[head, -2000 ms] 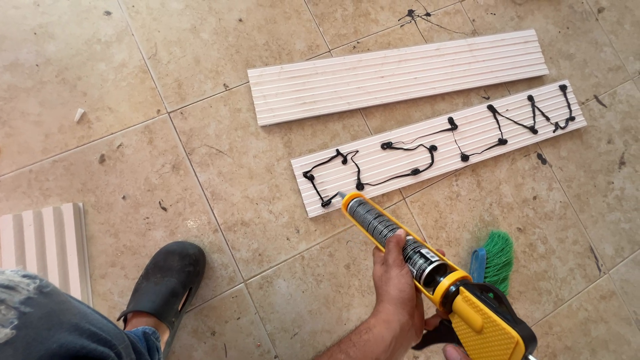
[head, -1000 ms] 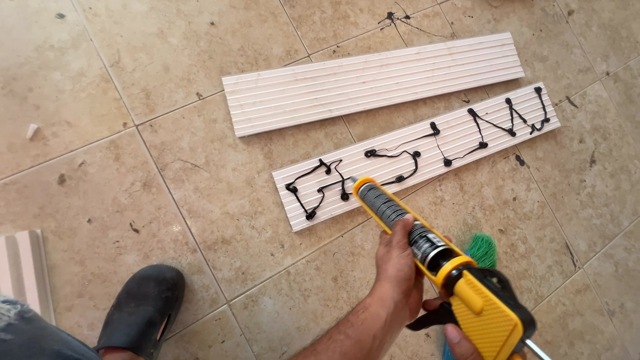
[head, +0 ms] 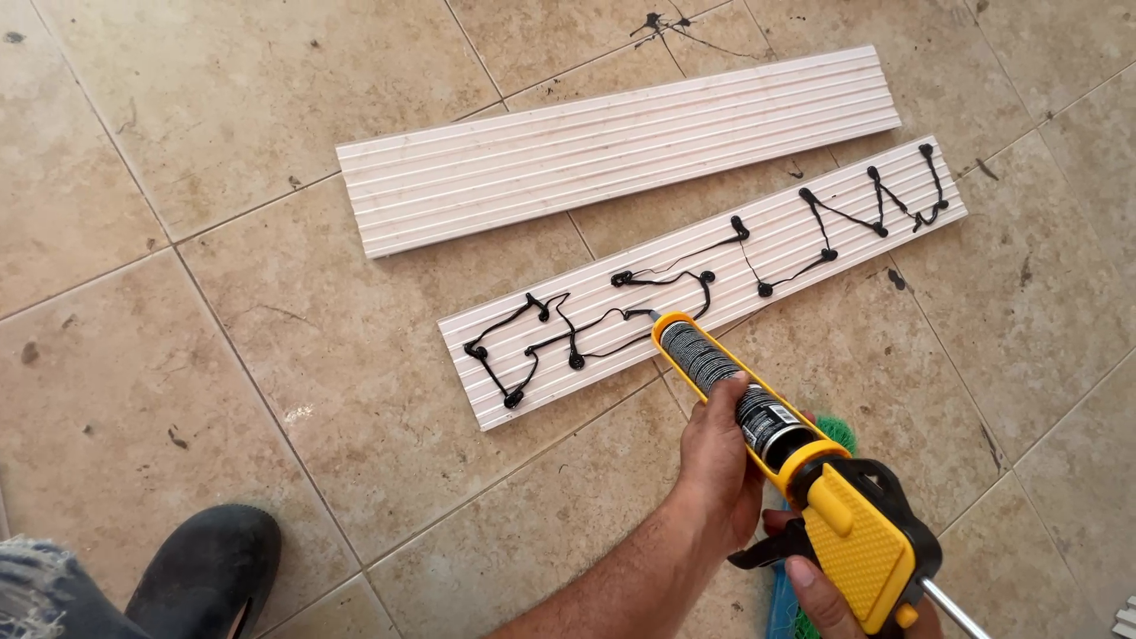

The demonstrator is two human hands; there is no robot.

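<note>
My left hand (head: pixel 723 461) supports the barrel of a yellow caulking gun (head: pixel 856 541) from below, its thumb on the black adhesive cartridge (head: pixel 701 359). At the rear, my right hand (head: pixel 830 603) grips the gun by its handle and black trigger, partly cut off by the bottom edge. The nozzle tip (head: pixel 655 315) touches or sits just above a ribbed, pale panel strip (head: pixel 657 257) that bears zigzag lines and blobs of black adhesive (head: pixel 577 359). A second ribbed strip (head: pixel 612 160), without adhesive on its visible face, lies beyond it.
A brush with green bristles and a blue body (head: pixel 781 590) lies on the floor, partly behind the gun. A black clog (head: pixel 209 568) and a torn jeans leg are at lower left. Black smears (head: pixel 657 25) mark the tiled floor (head: pixel 426 515) beyond the strips.
The nozzle has moved from the near strip's left end toward its middle, and a new black line trails behind it. Both hands have stayed on the gun.
</note>
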